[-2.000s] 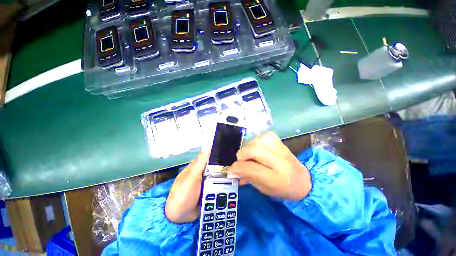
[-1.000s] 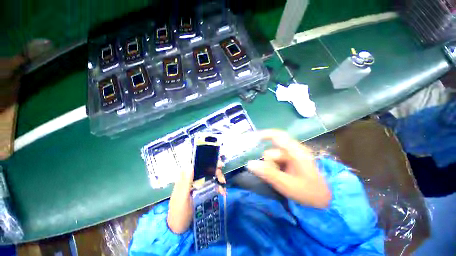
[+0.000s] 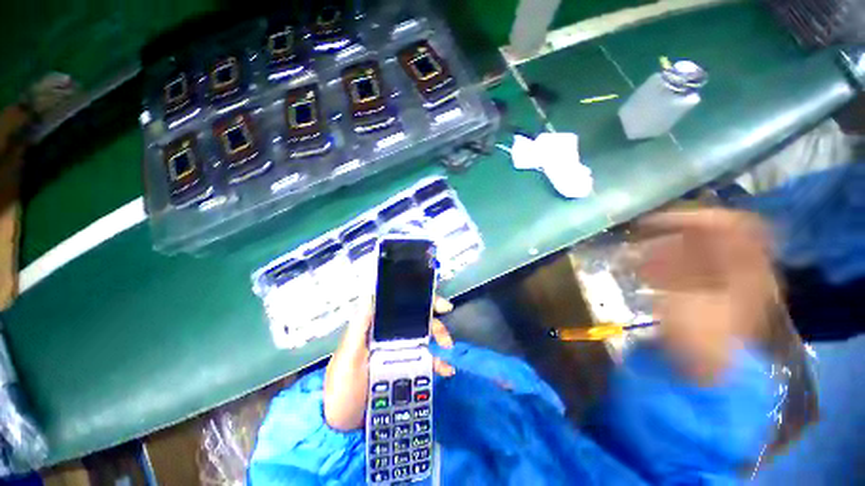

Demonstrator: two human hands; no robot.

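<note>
An open flip phone (image 3: pixel 402 365) with silver-white keypad below and black screen above is held upright in my left hand (image 3: pixel 349 375). My left fingertips show at its right edge. My right hand (image 3: pixel 707 275) is strongly blurred at the right, away from the phone; whether it holds anything cannot be told. A screwdriver (image 3: pixel 590 333) with a yellow-orange handle lies left of my right hand, its dark shaft reaching toward the blurred hand. The white lens tray (image 3: pixel 289 318) with dark pieces lies behind the phone, partly hidden by it.
A clear phone tray (image 3: pixel 322 180) with closed dark phones stands at the back left on the green bench (image 3: pixel 142 351). A crumpled white cloth (image 3: pixel 560 163) and a whitish bottle (image 3: pixel 654 106) are at the back right. Crinkled plastic lies below the bench edge. A blue sleeve shows at far right.
My right hand has moved from beside the phone out to the right. My left hand still holds the phone. The screwdriver now shows. The view has shifted, with the phone tray fully in sight.
</note>
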